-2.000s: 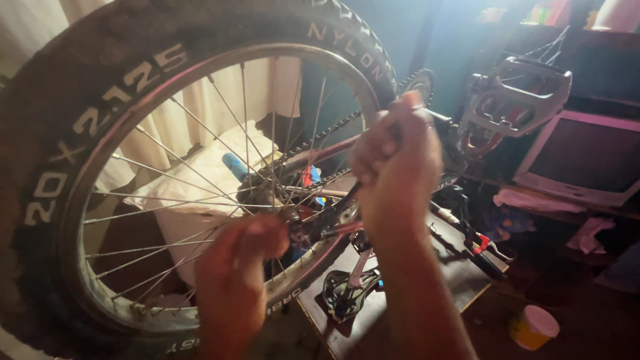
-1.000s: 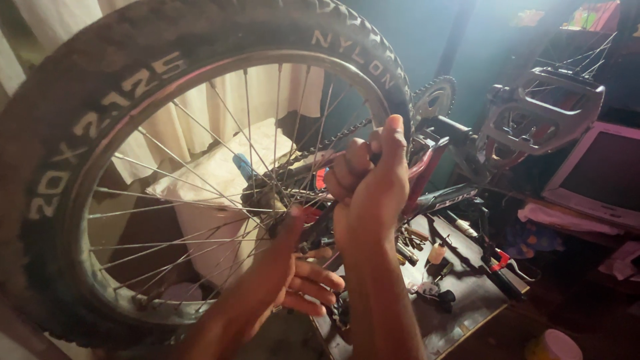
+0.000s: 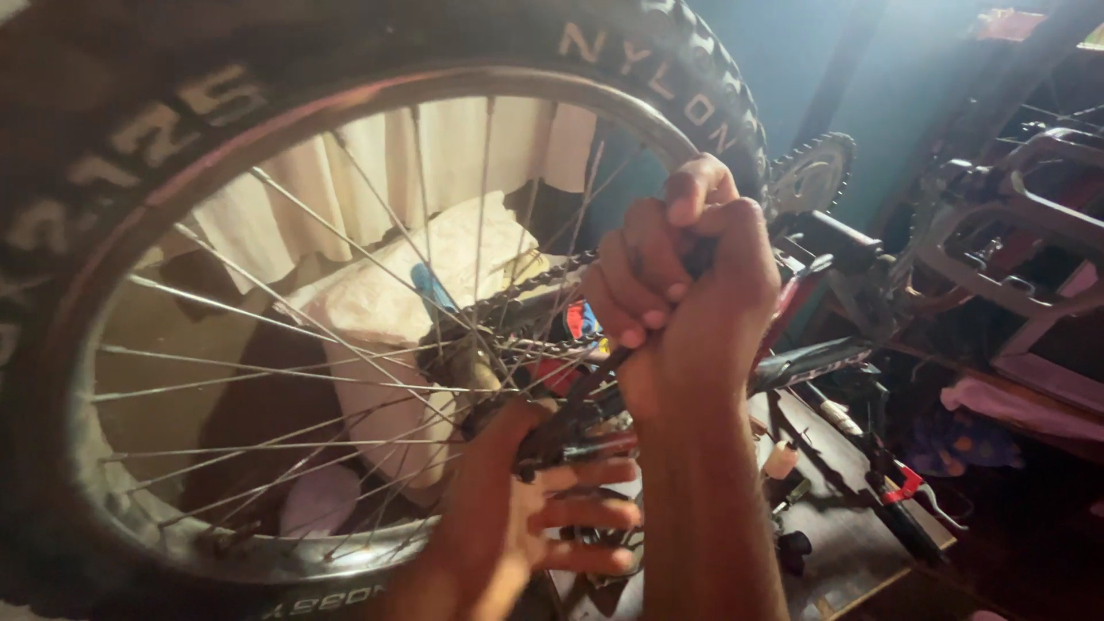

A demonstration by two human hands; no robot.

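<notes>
A bicycle wheel with a knobbly black tire (image 3: pixel 285 47) and steel spokes fills the left and middle of the head view. My right hand (image 3: pixel 690 259) is closed in a fist around a dark, slim tool handle (image 3: pixel 604 366), whose shaft slants down to the left toward the wheel axle. Below the wheel hub (image 3: pixel 470 371), my left hand (image 3: pixel 535 500) has its fingers spread and its thumb near the axle end; whether it touches the axle cannot be told. The chain (image 3: pixel 539 276) runs from the hub toward the chainring (image 3: pixel 815 172). The tool's far end is hidden.
A pedal (image 3: pixel 1018 224) juts out at the right, close to the forearm. Beneath the bike, a board (image 3: pixel 862 535) bears small parts, and a red brake lever (image 3: pixel 906 483) lies over it. Behind the wheel are a pale sack (image 3: pixel 388 285) and a curtain (image 3: pixel 371 172).
The view has moved closer to the wheel. My left hand, with its fingers curled near the axle two seconds ago, now has them spread. My right hand stays in a fist.
</notes>
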